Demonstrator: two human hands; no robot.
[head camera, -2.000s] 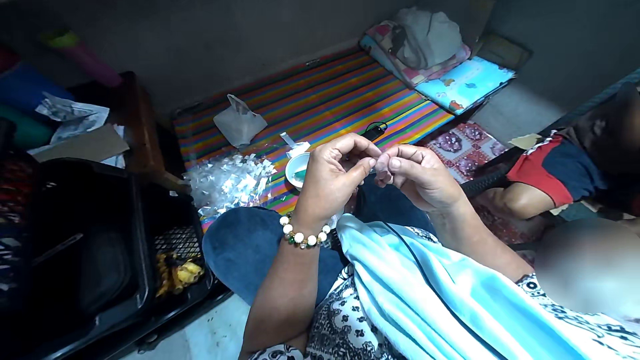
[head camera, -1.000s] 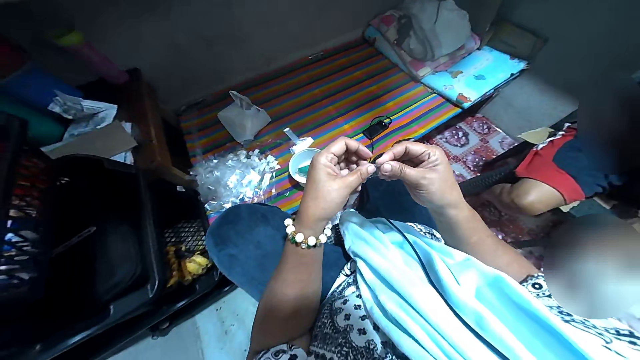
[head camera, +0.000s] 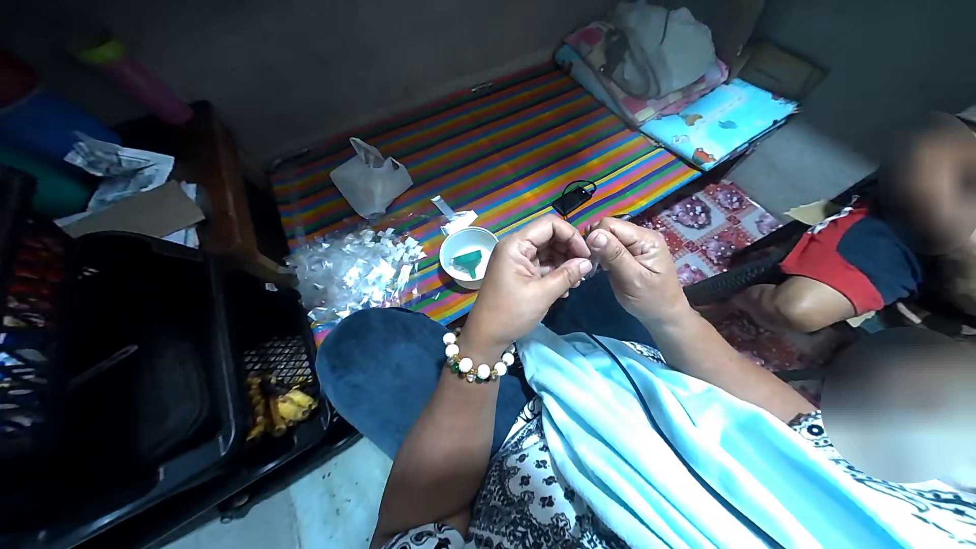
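My left hand (head camera: 526, 278), with a beaded bracelet (head camera: 479, 369) at the wrist, is raised over my lap with thumb and index finger pinched. Close beside it, my right hand (head camera: 639, 267) pinches at the same spot, fingertips almost touching. A tiny clear item seems to be between them, too small to name. Left of my hands a white bowl (head camera: 450, 238) holds a green piece (head camera: 467, 263). Further left lies a heap of small clear plastic packets (head camera: 358, 267). A translucent plastic bag (head camera: 371, 180) lies behind the heap.
A striped mat (head camera: 503, 145) covers the low surface, with a black device and cord (head camera: 572, 200) on it. Black plastic crates (head camera: 221, 427) stand at left, one with bananas (head camera: 292, 406). Folded bedding (head camera: 720, 122) lies at back right. A person in red and navy shorts (head camera: 835, 263) sits at right.
My fingers have shifted slightly; both hands stay together at nearly the same place over my lap. Otherwise nothing has plainly moved.
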